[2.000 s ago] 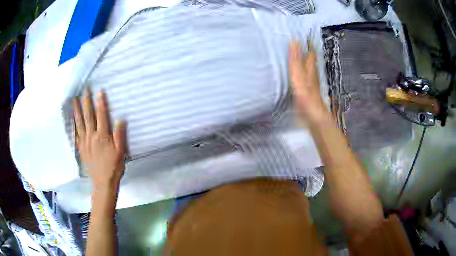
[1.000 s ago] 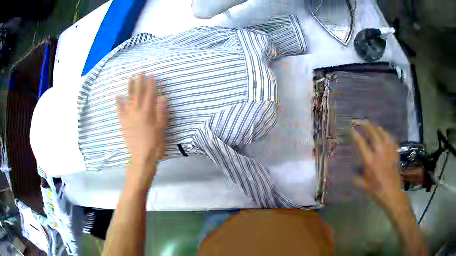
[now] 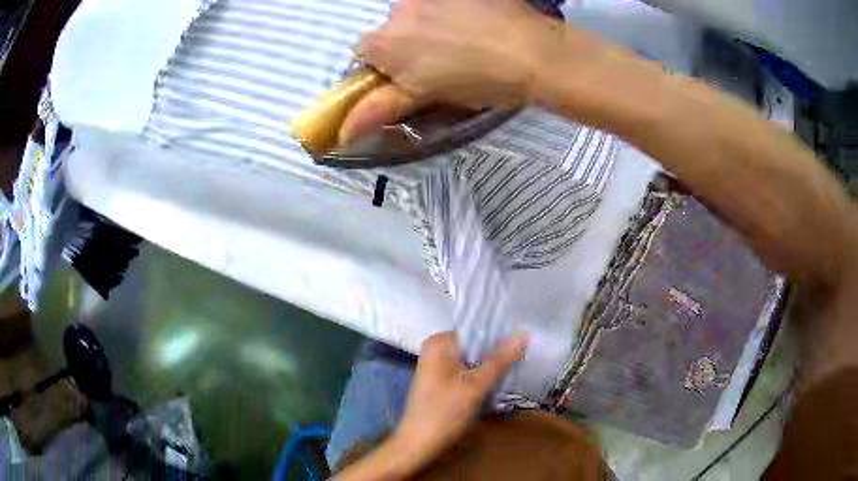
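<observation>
A white garment with thin dark stripes lies over the white padded board, with a small black tab at its lower edge. My right hand grips the tan handle of the steam iron, which is over the garment's middle; the hand and forearm hide part of the cloth. My left hand holds the lower end of the striped sleeve at the board's near edge. The left hand is slightly blurred.
The worn grey-brown rest pad with a frayed edge lies at the right. Floor shows beyond the near edge, with a blue looped thing and a dark round base at lower left. Printed cloth hangs at far left.
My right hand has moved from the rest pad to over the garment, now with the iron. My left hand has left the garment's body and taken the sleeve end. The view has tilted.
</observation>
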